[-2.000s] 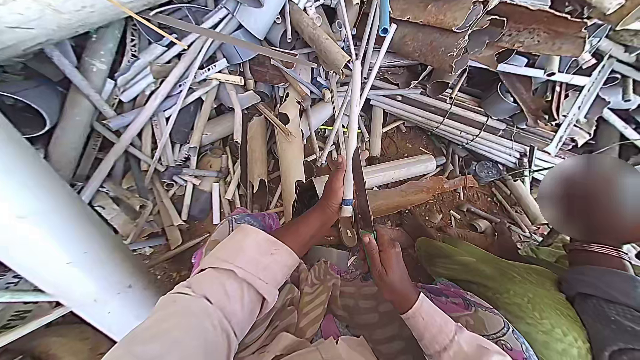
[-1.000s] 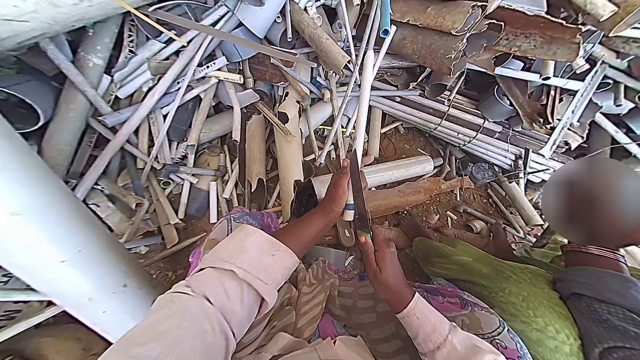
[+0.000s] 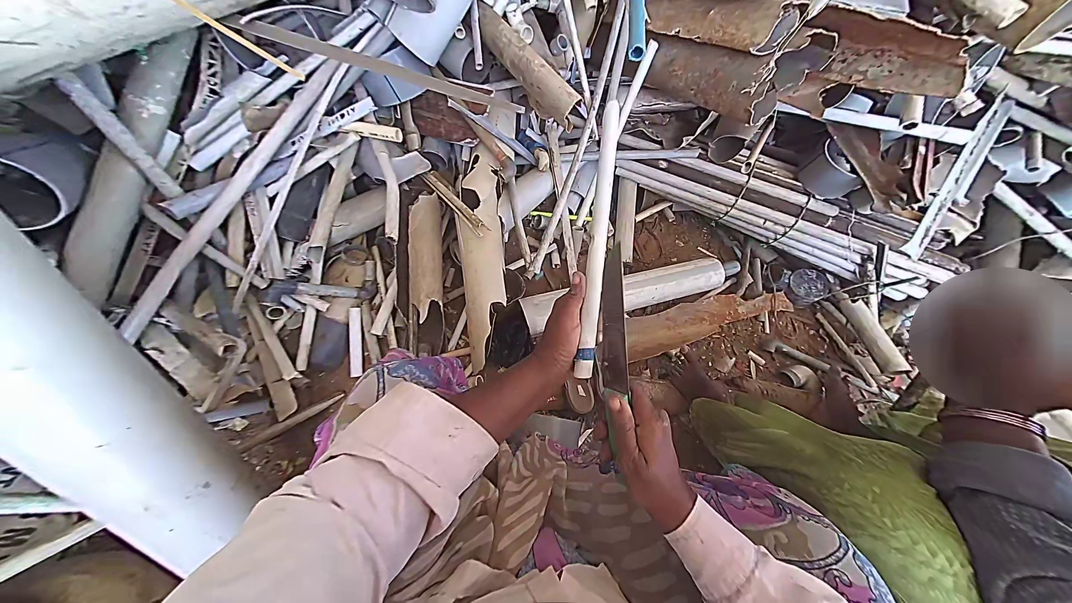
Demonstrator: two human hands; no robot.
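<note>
My left hand (image 3: 561, 331) grips a long thin white plastic pipe (image 3: 598, 243) from its left side; the pipe stands nearly upright in view and has a blue band near its lower end. In my right hand (image 3: 641, 444) is the green handle of a large knife (image 3: 615, 335), its dark, broad blade pointing away from me. The blade lies just right of the pipe, close along it; whether they touch I cannot tell. Under the pipe's lower end a brown rounded tip, perhaps of a sandal, shows (image 3: 579, 394). Fingers of both hands are partly hidden.
Scrap plastic pipes (image 3: 226, 193) are heaped ahead and left. A bundle of thin white pipes (image 3: 779, 226) lies to the right, below rusty curved sheets (image 3: 888, 50). A big pale pipe (image 3: 109, 394) slants along the left edge. A person (image 3: 997, 486) sits close on my right.
The white pipe tilts slightly differently between frames, its upper end shifting right and then back left. Both hands keep their holds on the pipe and the knife.
</note>
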